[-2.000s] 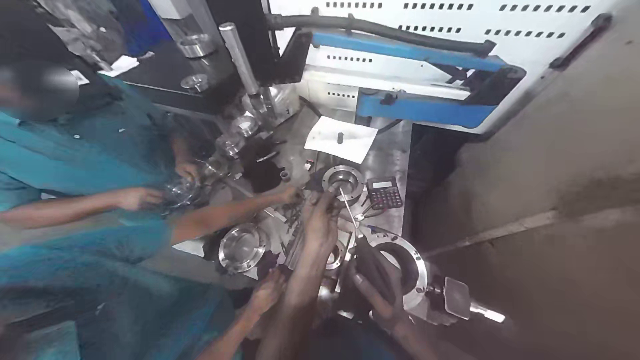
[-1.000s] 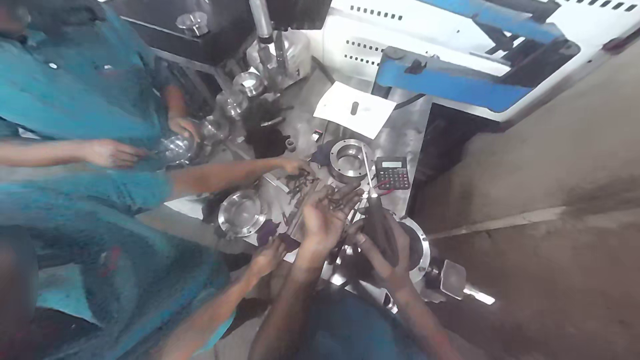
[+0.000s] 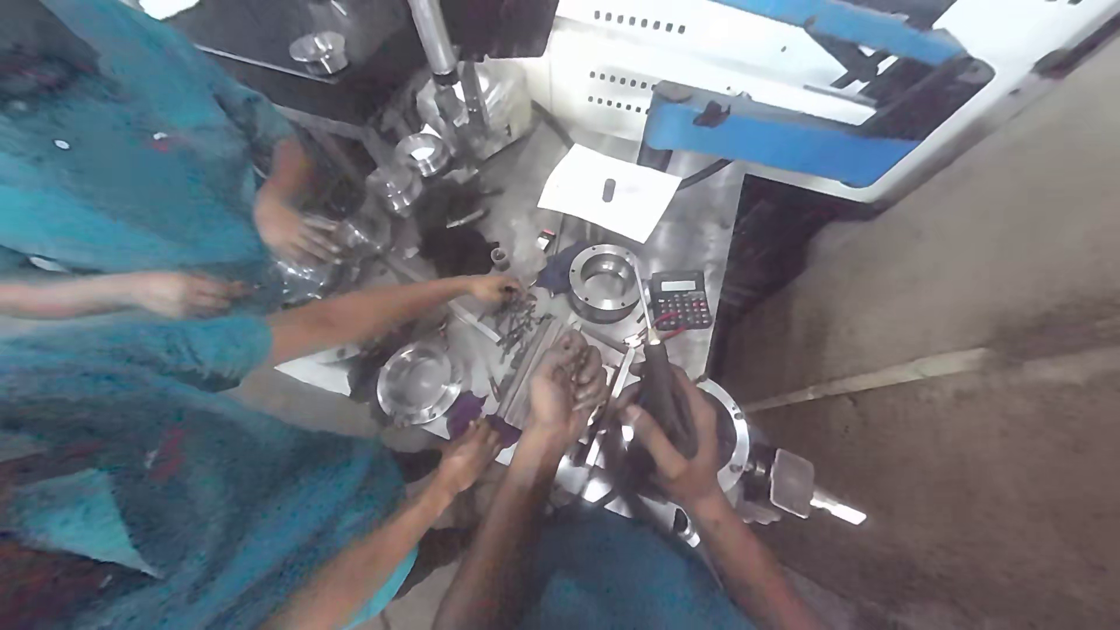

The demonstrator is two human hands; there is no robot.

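My left hand [image 3: 567, 385] is turned palm up, its fingers curled around small dark parts, probably screws. In my right hand [image 3: 687, 442] is a tool with a black handle [image 3: 662, 381] and a long thin metal shaft. That shaft reaches up along the right side of a flanged metal ring [image 3: 605, 282], which lies on the metal bench beyond my hands. Beside the ring is a calculator [image 3: 681, 300]. Loose screws [image 3: 522, 325] lie left of the ring. A larger flanged part [image 3: 735, 433] is partly hidden behind my right hand.
Co-workers in teal clothes stand at the left; one hand [image 3: 497, 289] reaches to the screws, another [image 3: 471, 455] touches a purple cloth [image 3: 468, 413]. A round metal part [image 3: 420, 383], a paper sheet [image 3: 610, 192] and a machine with a blue arm [image 3: 779, 144] are nearby.
My left hand has drawn back from the flanged ring. The tool's shaft, over the ring two seconds ago, now lies along its right side. The view has shifted.
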